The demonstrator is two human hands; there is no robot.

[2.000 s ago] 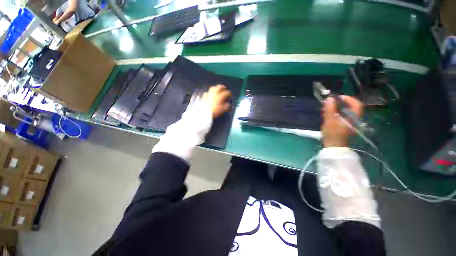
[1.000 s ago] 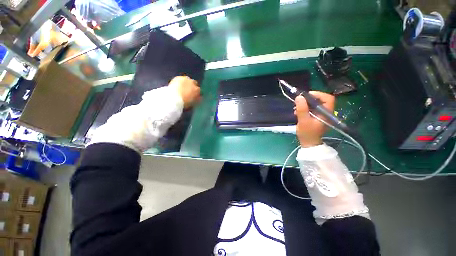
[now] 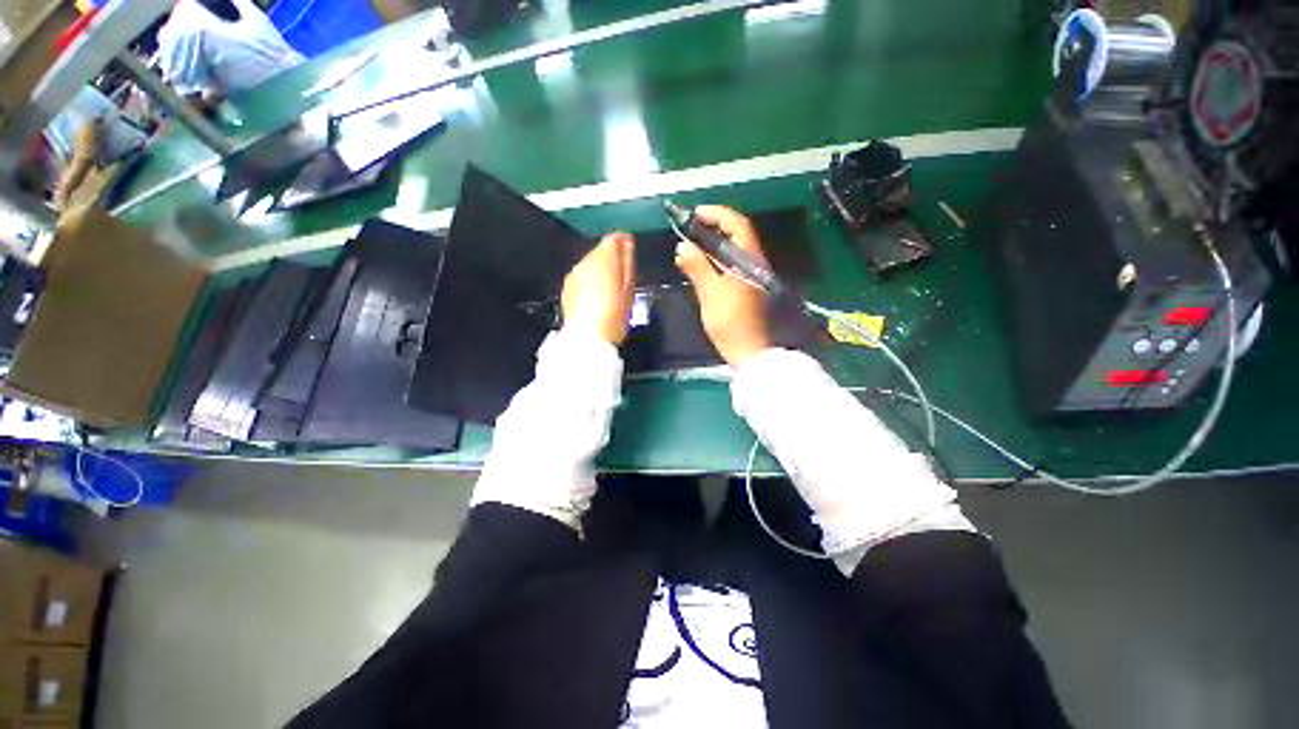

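A black panel (image 3: 492, 299) stands tilted up left of the work, with a thin dark wire (image 3: 539, 306) on its face. A flat dark unit (image 3: 798, 257) lies to its right on the green bench. My left hand (image 3: 598, 292) is at the panel's right edge, over the unit's left part; its fingertips and anything between them are hidden or too blurred to tell. My right hand (image 3: 729, 292) is closed around the black soldering iron (image 3: 727, 254), held over the unit with its tip toward the upper left. A pale cable trails from the handle.
Overlapping black panels (image 3: 371, 335) and an open carton (image 3: 107, 313) are at left. The iron stand (image 3: 872, 192) is behind the work, with a yellow label (image 3: 856, 328) nearer. The soldering station (image 3: 1111, 285) and solder spool (image 3: 1125, 57) are at right. People and more panels are across the bench.
The black panel has come from the left stack to stand beside the flat unit. My left hand has moved right, close to my right hand, which still holds the iron. The view has shifted.
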